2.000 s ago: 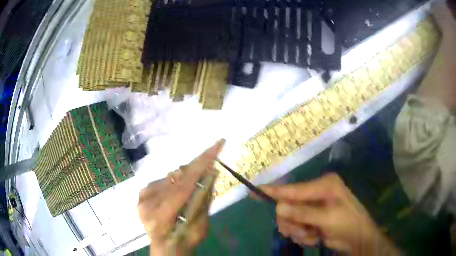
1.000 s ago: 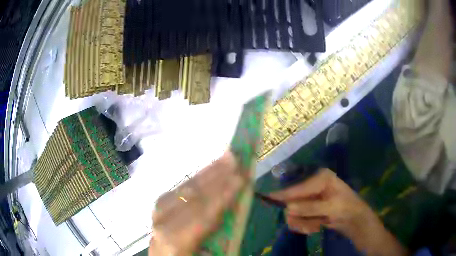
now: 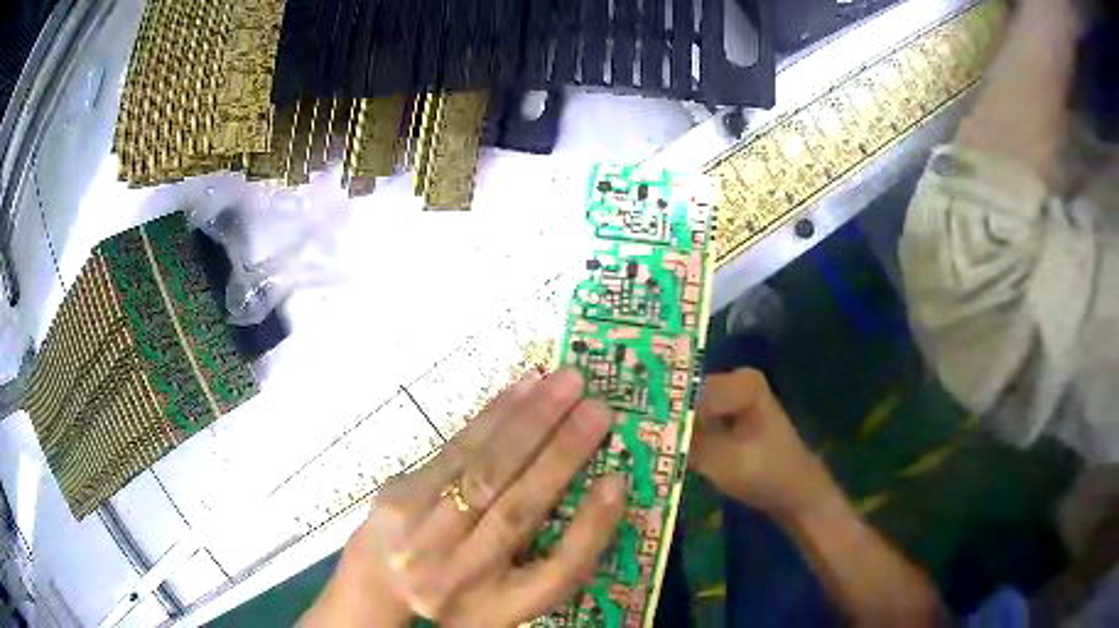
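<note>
A PCB panel (image 3: 638, 319) is held up at a slant over the rail, its green side with copper pads facing me. Small dark parts show on it. My left hand (image 3: 491, 491), with a ring on one finger, grips the panel's lower half, its fingers spread over the green face. My right hand (image 3: 751, 439) is curled beside the panel's right edge; its fingertips are partly hidden behind that edge. I cannot tell whether it touches the panel or holds a tool. The panel's bottom end runs out of the picture.
A row of yellow panels (image 3: 847, 141) lies along the rail. A black rack (image 3: 515, 55) and stacked yellow panels (image 3: 196, 92) stand at the back. A green-faced stack (image 3: 172, 325) and clear plastic bag (image 3: 276, 264) lie left. Another person's sleeve (image 3: 1000, 294) is at right.
The panel in my left hand has turned from edge-on to show its green side broadly. My right hand has curled in beside it, and the dark pointed tool seen earlier no longer shows.
</note>
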